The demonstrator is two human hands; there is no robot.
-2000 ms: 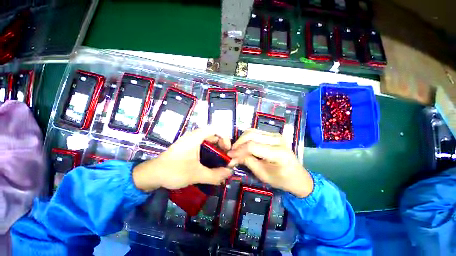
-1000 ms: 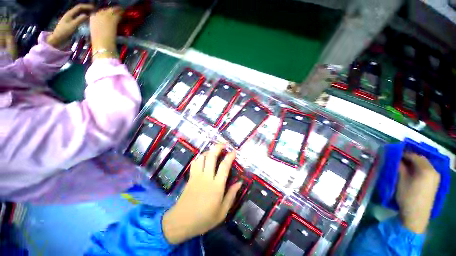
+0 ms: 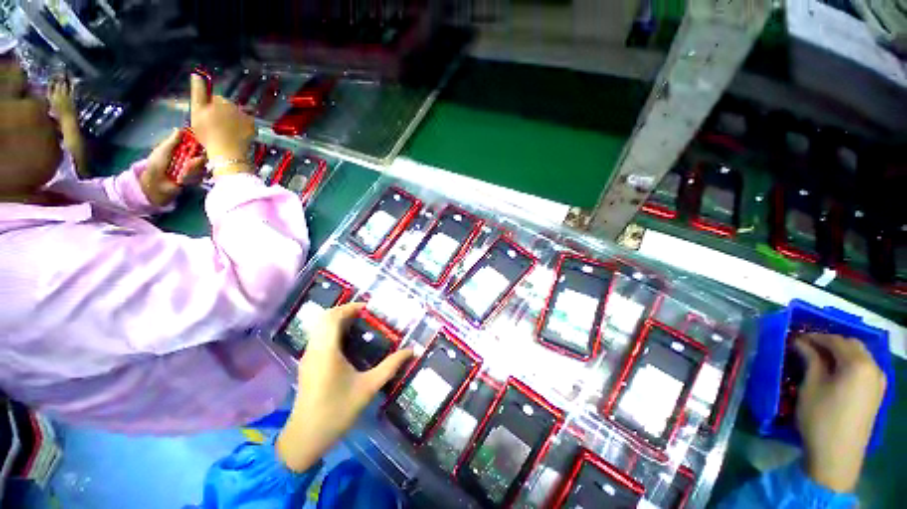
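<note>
A clear blister tray (image 3: 537,234) holds rows of phone housings, black with red rims and pale label areas, such as this housing (image 3: 574,306). My left hand (image 3: 333,383) has thumb and fingers around a housing (image 3: 370,340) at the tray's front left; that housing is partly hidden by the hand. My right hand (image 3: 838,403) reaches into the blue parts bin (image 3: 771,368) right of the tray, its fingertips among small red parts (image 3: 796,363). Whether it pinches a part is hidden.
A worker in a pink smock (image 3: 149,298) sits close at left, holding a red item. A grey metal post (image 3: 686,109) and pale rail (image 3: 497,199) stand behind the tray. More housings (image 3: 716,199) lie behind the rail at right.
The view has swung left since the first frame. My hands parted from the housing they held together; my right hand went into the bin. My left hand has since moved to a housing at the front left.
</note>
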